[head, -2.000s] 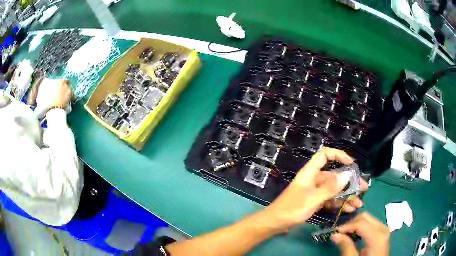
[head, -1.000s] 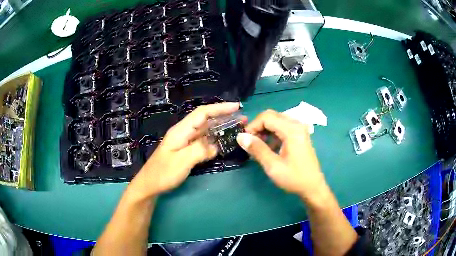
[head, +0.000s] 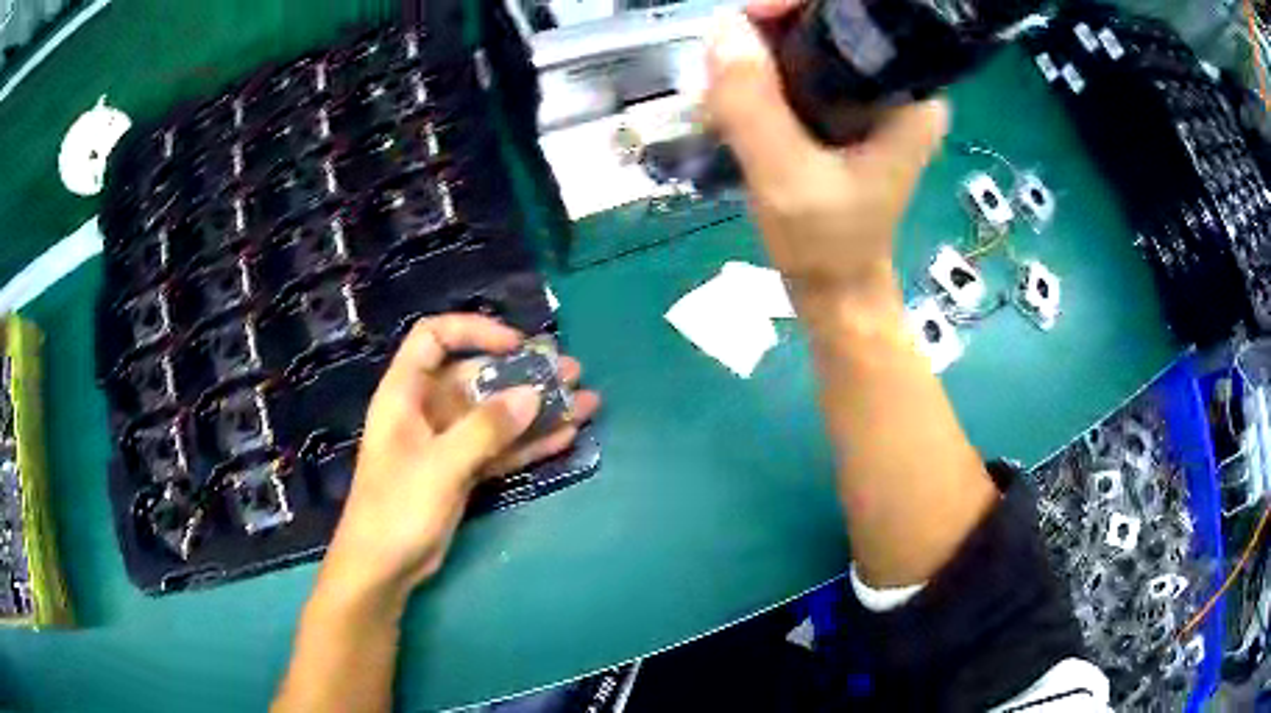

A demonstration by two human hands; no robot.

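Note:
My left hand (head: 453, 418) holds a small circuit board module (head: 521, 379) between thumb and fingers, over the near right corner of the black blister tray (head: 335, 404). My right hand (head: 822, 181) is wrapped round the thick black electric screwdriver (head: 857, 63) at the top of the view, near the screw feeder. The screwdriver's tip is not clearly seen. The tray holds rows of dark modules with wires.
The screw feeder (head: 599, 105) stands behind a white cloth or paper (head: 728, 318). Several clear-framed wired parts (head: 958, 277) lie to the right. Stacked black trays (head: 1164, 167) are far right, a blue bin (head: 1196, 460) lower right, a yellow box (head: 39, 474) far left, a white disc (head: 92, 144) upper left.
My right hand has left the module, moved up and right, and taken hold of the screwdriver. My left hand still holds the module. The camera view has turned to the right.

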